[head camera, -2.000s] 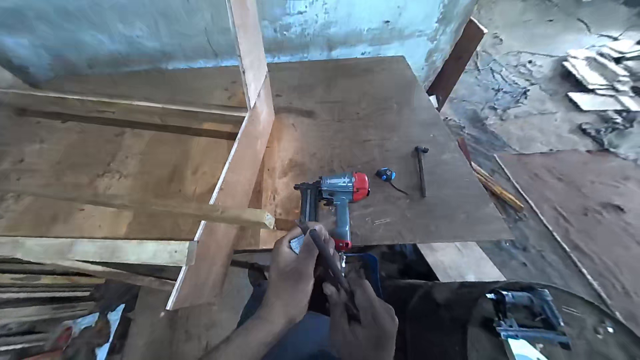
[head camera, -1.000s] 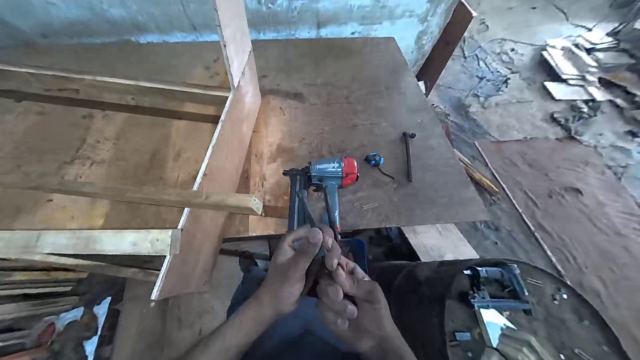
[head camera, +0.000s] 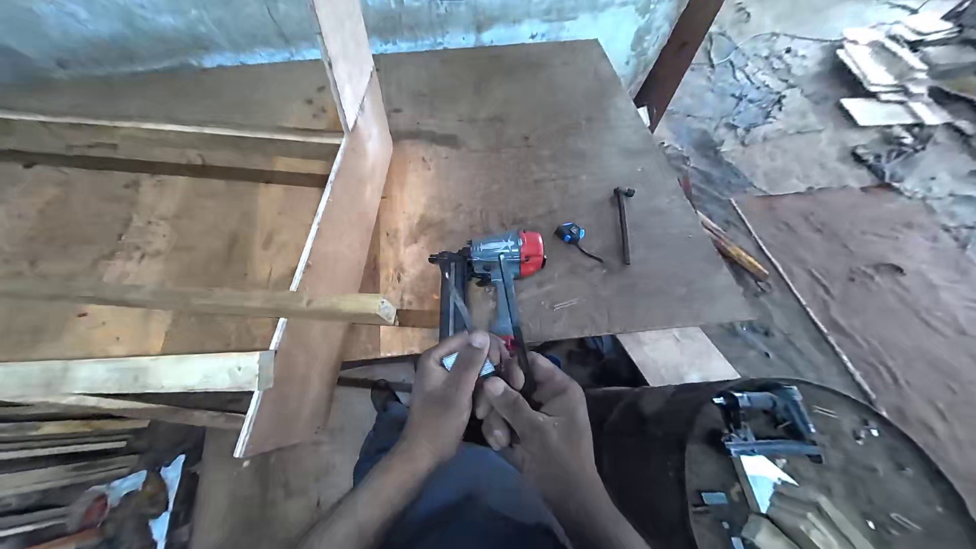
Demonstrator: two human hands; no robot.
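My left hand (head camera: 447, 393) pinches a small strip of metal staples (head camera: 469, 364) between thumb and fingers, and a thin dark blade-like piece rises above it. Close beside it, my right hand (head camera: 543, 408) is closed around a dark metal tool (head camera: 512, 313), probably pliers or pincers, whose details my fingers partly cover. Just beyond both hands, a pneumatic staple gun (head camera: 499, 255) with a red cap lies on the plywood sheet (head camera: 488, 175). To its right are a small blue and black object (head camera: 569, 232) with a short tail and a hammer (head camera: 624, 225).
A wooden frame of boards (head camera: 328, 252) and battens (head camera: 229, 297) stands on the left. At lower right, a round drum top (head camera: 709, 488) carries a second nail or staple gun (head camera: 770, 423) and wood offcuts (head camera: 808, 518). Wood scraps (head camera: 884, 76) lie on the floor.
My hands have stayed close together in front of the staple gun, with the fingers shifting. The staple strip shows more plainly in my left hand than a second ago.
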